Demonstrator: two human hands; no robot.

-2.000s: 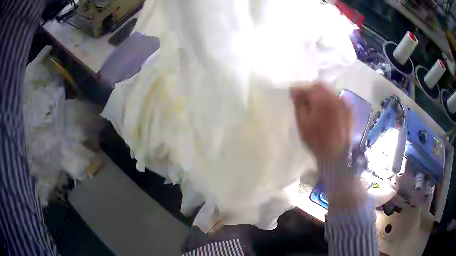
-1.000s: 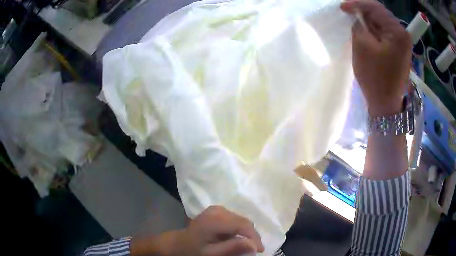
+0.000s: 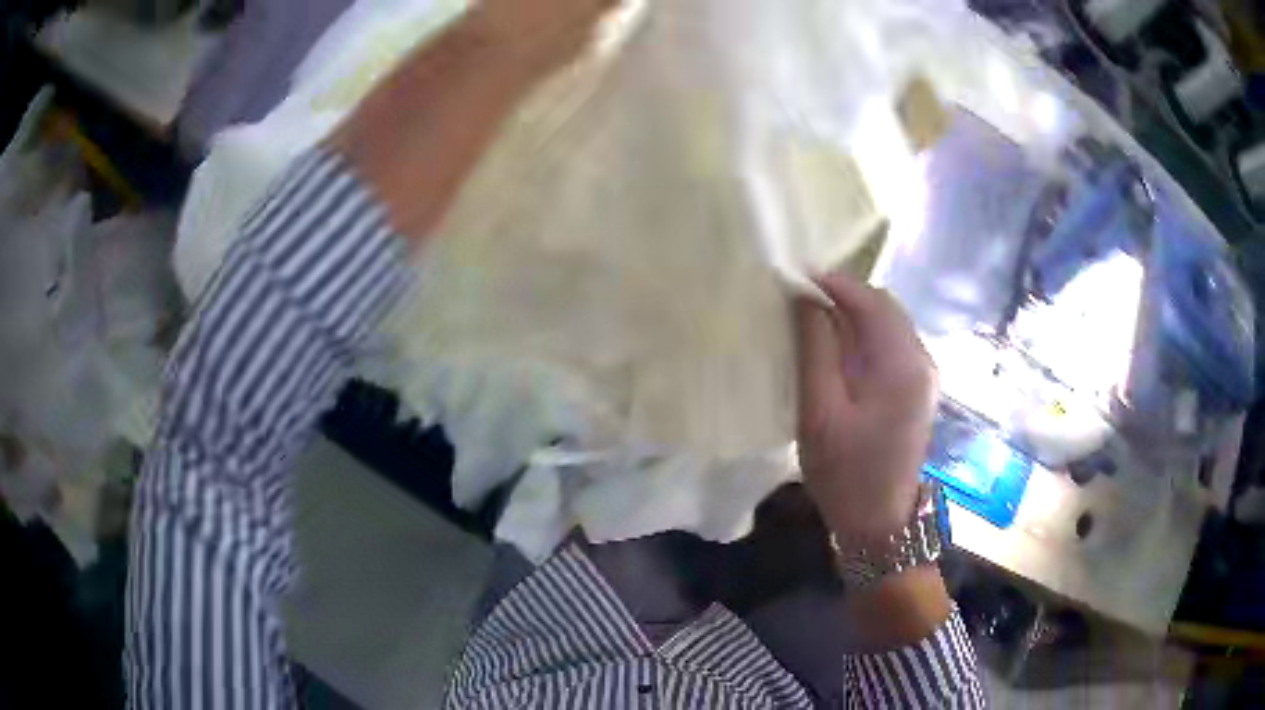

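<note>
A large limp garment piece (image 3: pixel 652 278), white to pale cream, spreads across the middle in front of me and is blurred. My right hand (image 3: pixel 867 395), with a metal watch at the wrist, pinches the cloth's right edge between thumb and fingers. My left arm reaches up over the cloth. My left hand (image 3: pixel 544 20) is at the top edge of the picture, partly cut off, and its fingers are hidden, so its grip cannot be seen.
The blue and white sewing machine (image 3: pixel 1196 305) stands at the right under bright glare, with a glossy blue slide plate (image 3: pixel 982 469) in its pale bed (image 3: pixel 1096 555). A heap of white cloth (image 3: pixel 83 347) lies at the far left. A grey surface (image 3: pixel 375 569) is at the lower left.
My left hand has moved from the bottom middle up to the top edge. My right hand has come down and left from the upper right, still pinching cloth. The cloth has turned and shifted.
</note>
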